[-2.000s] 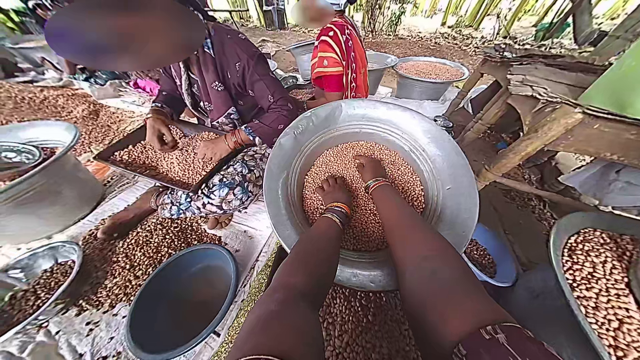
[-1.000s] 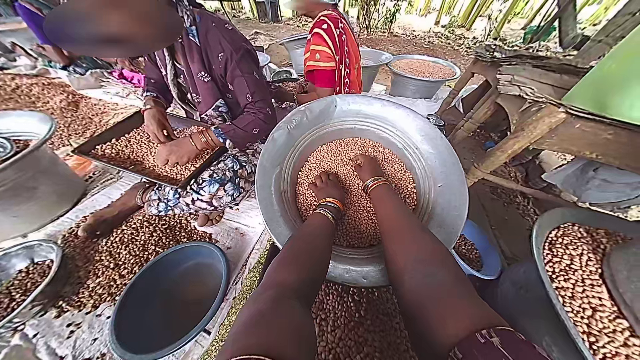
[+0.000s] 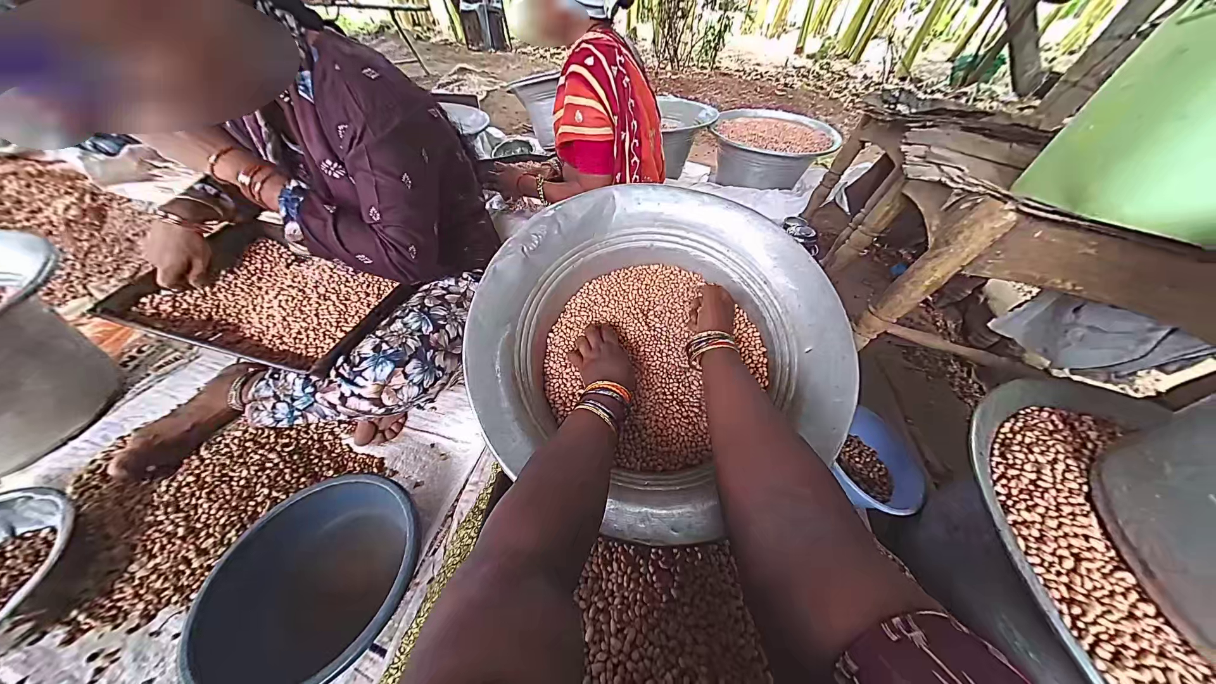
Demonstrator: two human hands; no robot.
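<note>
A wide aluminium basin (image 3: pixel 817 380) stands tilted in front of me, with small reddish-brown nuts or seeds (image 3: pixel 655 313) in it. My left hand (image 3: pixel 604 357) rests palm down on them left of centre, fingers spread, bangles at its wrist. Near the basin's right inner wall, my right hand (image 3: pixel 712 312) touches the same nuts with its fingers bent down; whether it holds any is hidden. Below the basin, under my forearms, lie more brown nuts (image 3: pixel 665 608).
A person at left works over a dark tray (image 3: pixel 214 344) of nuts; another sits behind. A blue-grey tub (image 3: pixel 394 570) stands front left, a blue basin (image 3: pixel 907 475) and metal pan (image 3: pixel 983 446) at right. A wooden table (image 3: pixel 1092 266) is beyond.
My right hand has shifted to the right, toward the basin's wall, away from my left hand. The co-worker's one hand has left the nuts in the tray.
</note>
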